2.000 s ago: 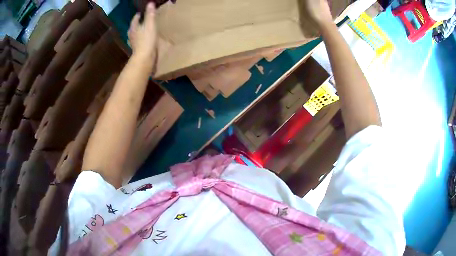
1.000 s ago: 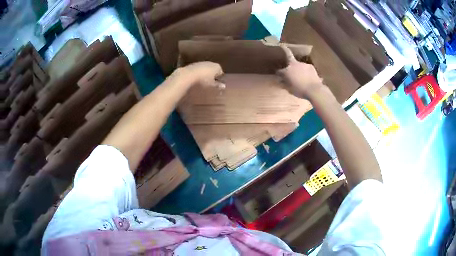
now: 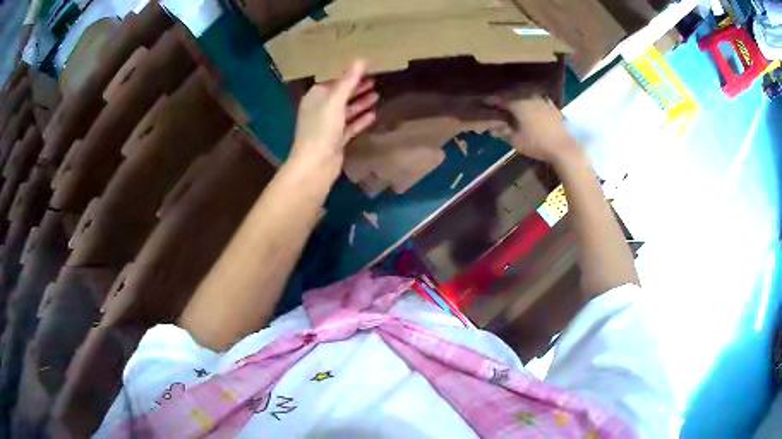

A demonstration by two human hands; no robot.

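Note:
A partly folded brown carton [image 3: 412, 39] is at the top centre, its tan panel with a notched lower edge above a shaded inner part. My left hand [image 3: 334, 116] is at the panel's left lower edge, fingers spread, with no grip visible. My right hand [image 3: 533, 127] is at the carton's right end, fingers bent inward; shadow hides whether they grip it. Flat die-cut blanks [image 3: 403, 163] lie below the carton on the green table [image 3: 377, 214]; the carton hides most of them.
Rows of open brown boxes [image 3: 129, 171] crowd the left. More boxes [image 3: 480, 206] and a red surface [image 3: 502, 261] are below the table edge. A yellow crate [image 3: 660, 81] and red stool [image 3: 733, 60] are on the blue floor at right. Cardboard scraps [image 3: 370, 220] lie on the table.
A second ago both hands were at a raised panel above the stack. Now a notched tan panel faces me higher up, and my left hand has opened beside its edge. The camera view has shifted.

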